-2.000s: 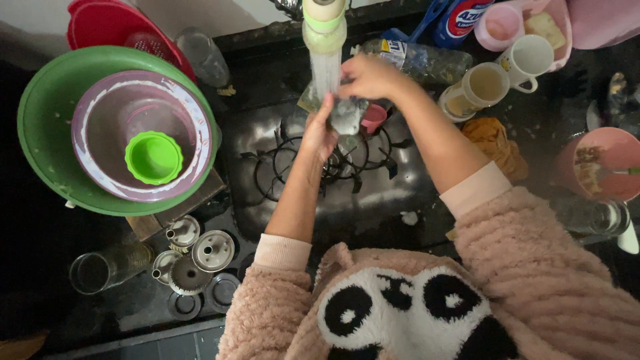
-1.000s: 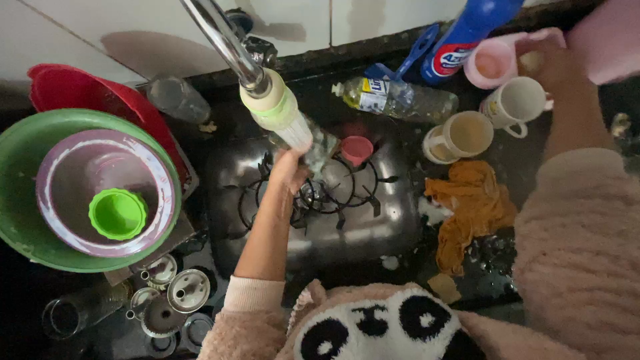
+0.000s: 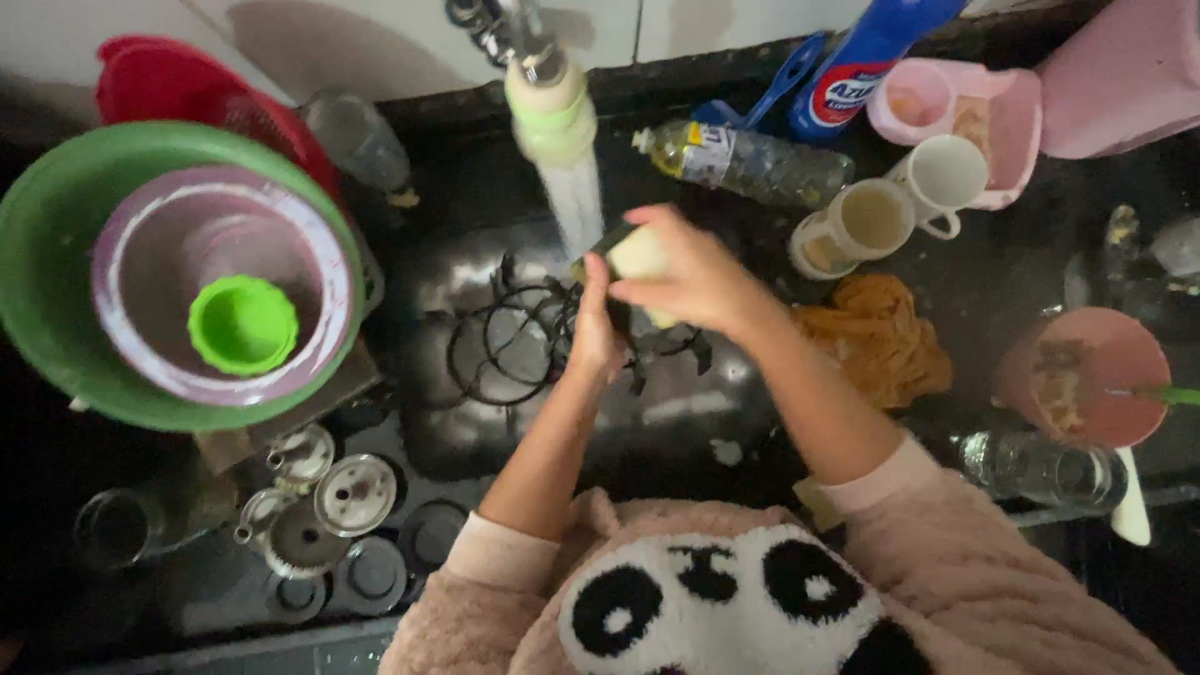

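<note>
Water runs from the faucet (image 3: 553, 112) into the metal sink (image 3: 441, 431). My right hand (image 3: 689, 272) grips a pale yellow bar of soap or sponge (image 3: 640, 255), blurred by motion, against a dark-sided object (image 3: 600, 251) that may be a scrubbing sponge. Beneath the stream, my left hand (image 3: 595, 323) holds the dark-sided object from the other side; its fingers are partly hidden. Black wire burner grates (image 3: 497, 347) lie in the sink below both hands.
Nested green (image 3: 47, 347) and purple bowls (image 3: 108, 272) stand left, above metal burner parts (image 3: 354, 495). To the right are a plastic bottle (image 3: 778, 169), mugs (image 3: 877, 220), an orange cloth (image 3: 881, 342), a pink cup (image 3: 1097, 375) and a glass jar (image 3: 1041, 469).
My right hand has come back from the pink soap holder at the upper right to the sink, now with the pale yellow thing in it. My left hand remains near the running water.
</note>
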